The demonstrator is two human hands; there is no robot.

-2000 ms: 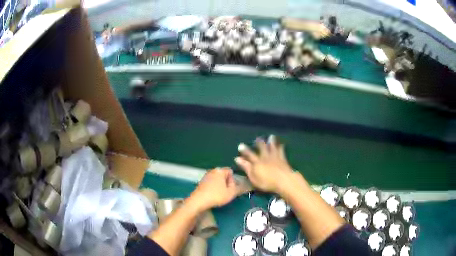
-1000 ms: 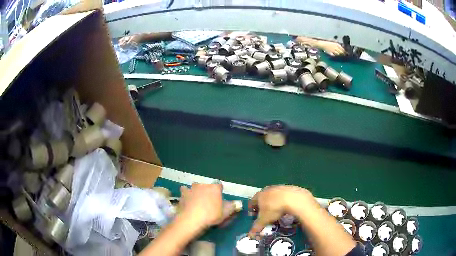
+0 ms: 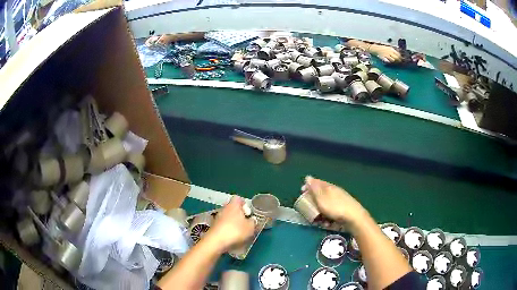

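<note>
My left hand [image 3: 235,225] holds a taupe handled housing [image 3: 265,207] by its handle, the round open head up at the bench's pale edge. My right hand [image 3: 333,203] holds a taupe round cup [image 3: 307,208], tilted, just right of the housing and apart from it. Round cups with white inserts [image 3: 332,247] stand on the green bench in front of and right of my hands. A joined unit [image 3: 274,149] lies alone on the belt, its handle pointing left.
A cardboard carton [image 3: 153,122] with handled housings and a crumpled white wrapping sheet [image 3: 116,221] is at left. Across the belt lie a heap of taupe barrels [image 3: 326,71], small fittings [image 3: 210,65] and another person's hands [image 3: 386,53]. More housings lie beside the carton.
The unit on the belt has moved left. My left hand now shows a handled housing at the bench edge. My right hand has moved up from the white-topped cups and now holds a cup.
</note>
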